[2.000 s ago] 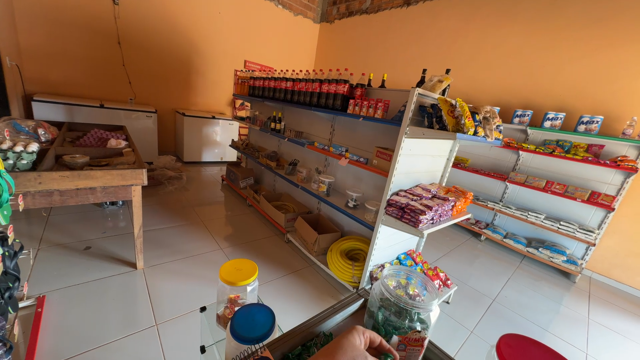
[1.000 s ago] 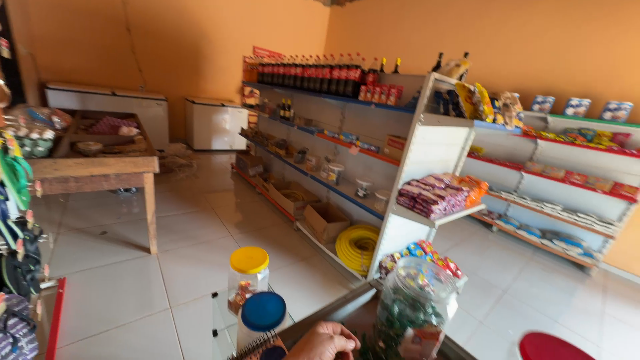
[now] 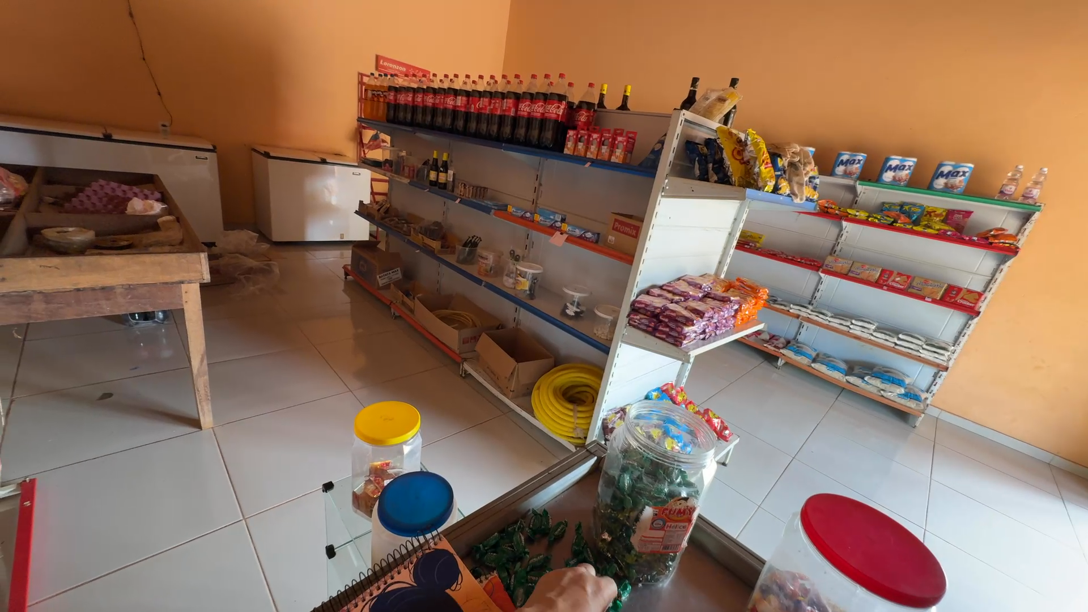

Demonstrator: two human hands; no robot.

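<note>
One hand shows at the bottom centre of the head view, over the metal counter; I take it as my right hand. Its fingertips touch loose green-wrapped candies, and whether they grip one is hidden. Right beside it stands an open clear plastic jar, well filled with the same green candies. A spiral notebook with a drawn cover lies left of the candies. My left hand is out of view.
Jars with a blue lid and a yellow lid stand left; a red-lidded jar is at the lower right. Beyond are store shelves with cola bottles, a yellow hose coil, a wooden table and chest freezers.
The open jar looks fuller of green candies than two seconds ago. My right hand has moved down, its fingers now among the loose candies. The view has shifted.
</note>
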